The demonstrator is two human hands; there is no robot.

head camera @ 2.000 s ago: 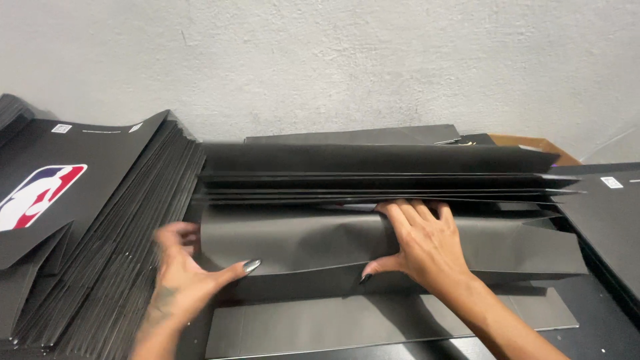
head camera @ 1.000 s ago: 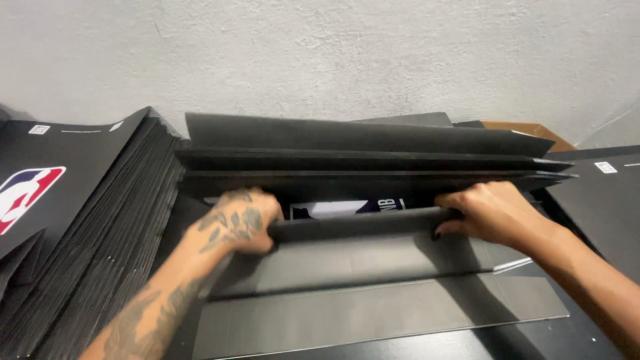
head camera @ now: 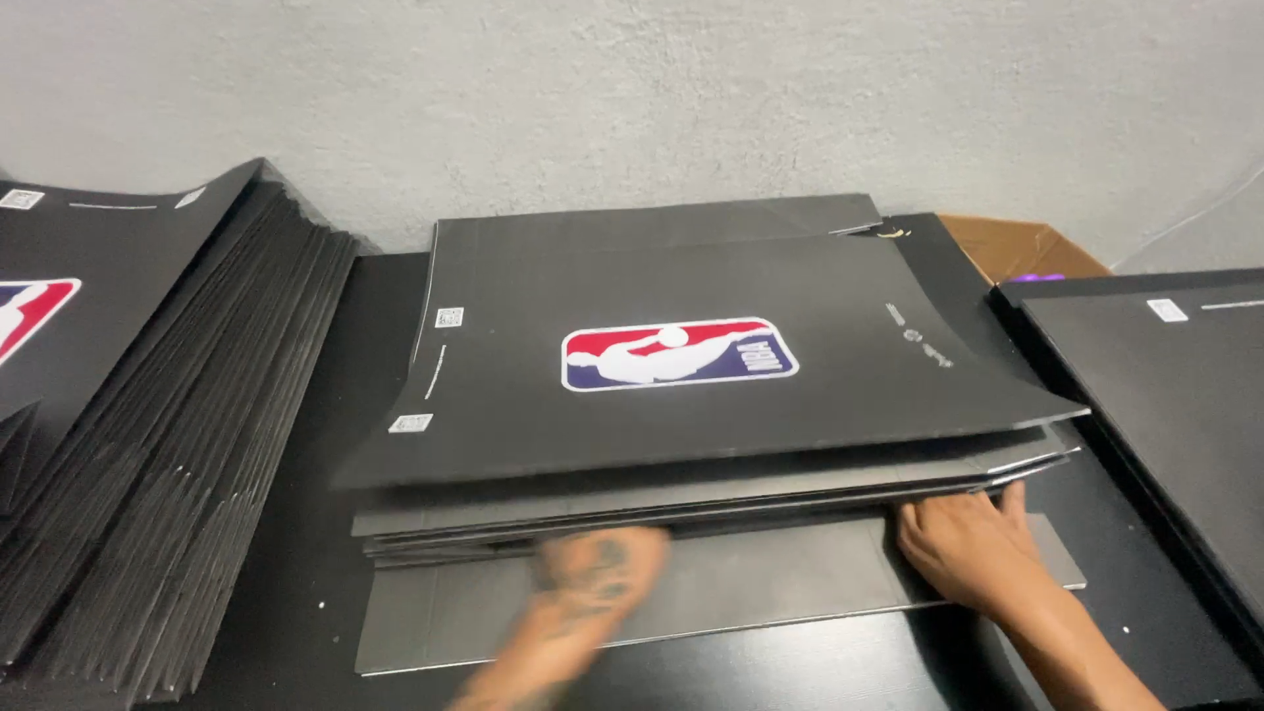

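Note:
A stack of black folded paper sheets (head camera: pixel 652 425), probably bag blanks, lies on the black table, its top sheet printed with a red, white and blue basketball logo. My left hand (head camera: pixel 604 568), tattooed and blurred, is at the front edge of the stack; its fingers are hidden, so its hold is unclear. My right hand (head camera: pixel 968 543) touches the front edge near the right end, fingertips partly under the layers. Beneath both hands a flat grey-black panel (head camera: pixel 731 583) juts toward me.
A tall, fanned stack of like black pieces (head camera: pixel 178 434) stands at the left. More black printed pieces (head camera: pixel 1165 375) lie at the right. Behind them is a cardboard box (head camera: pixel 1027 247) with something purple inside. A rough grey wall (head camera: pixel 632 109) rises behind the table.
The raised layers have come down flat, and the printed face with its logo now shows on top. Both hands are now at the stack's front edge, below the layers.

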